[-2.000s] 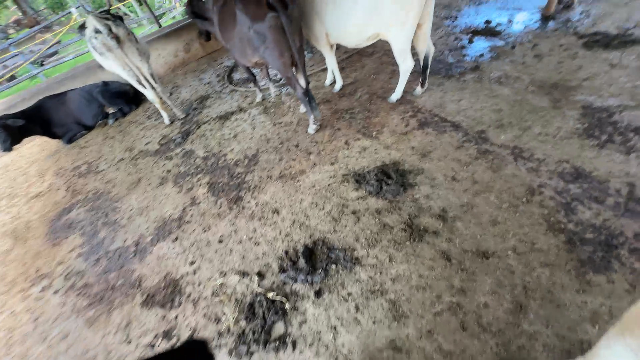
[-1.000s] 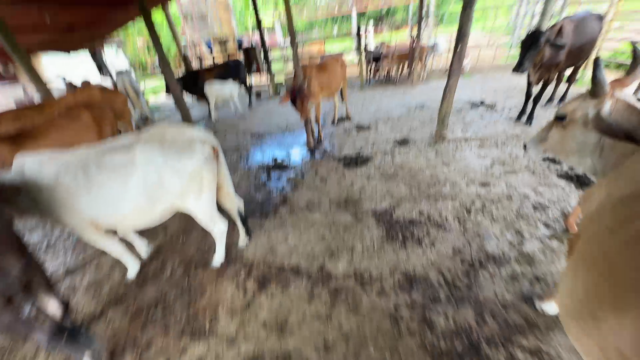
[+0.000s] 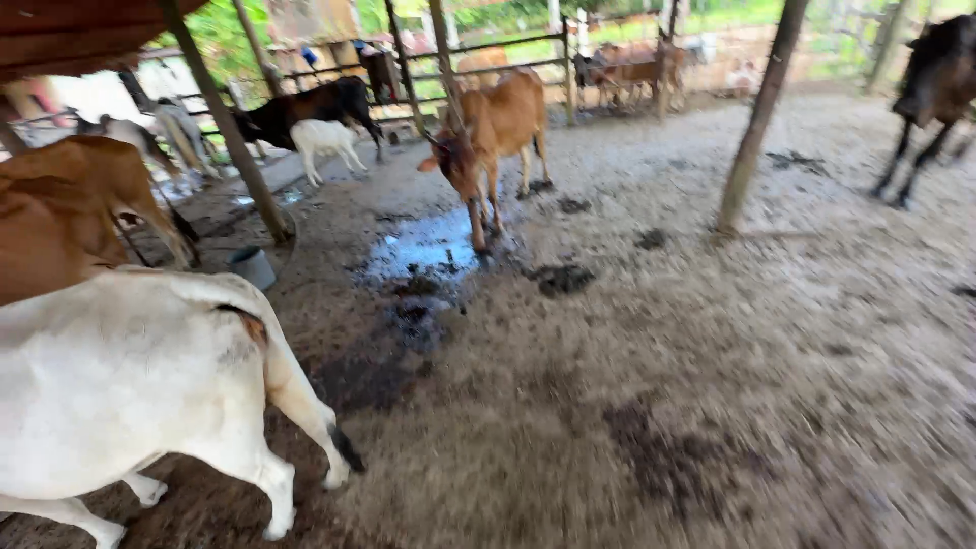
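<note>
Neither my left hand nor my right hand shows in the head view. A white cow stands large at the lower left, its rump and black-tipped tail toward the middle. Behind it is a brown cow, partly cut off by the left edge. A horned reddish-brown cow faces me beside a puddle on the dirty floor. A small white calf stands against a black cow. At the upper right a dark cow is blurred and partly out of frame.
A grey bucket stands near the foot of a leaning wooden post. Another post rises right of centre. Dung lies on the floor. A rail fence runs along the back, with several cattle near it.
The view has swung up from the floor and across the shed. Since one second ago, the pale brown animal at the right edge has left the view.
</note>
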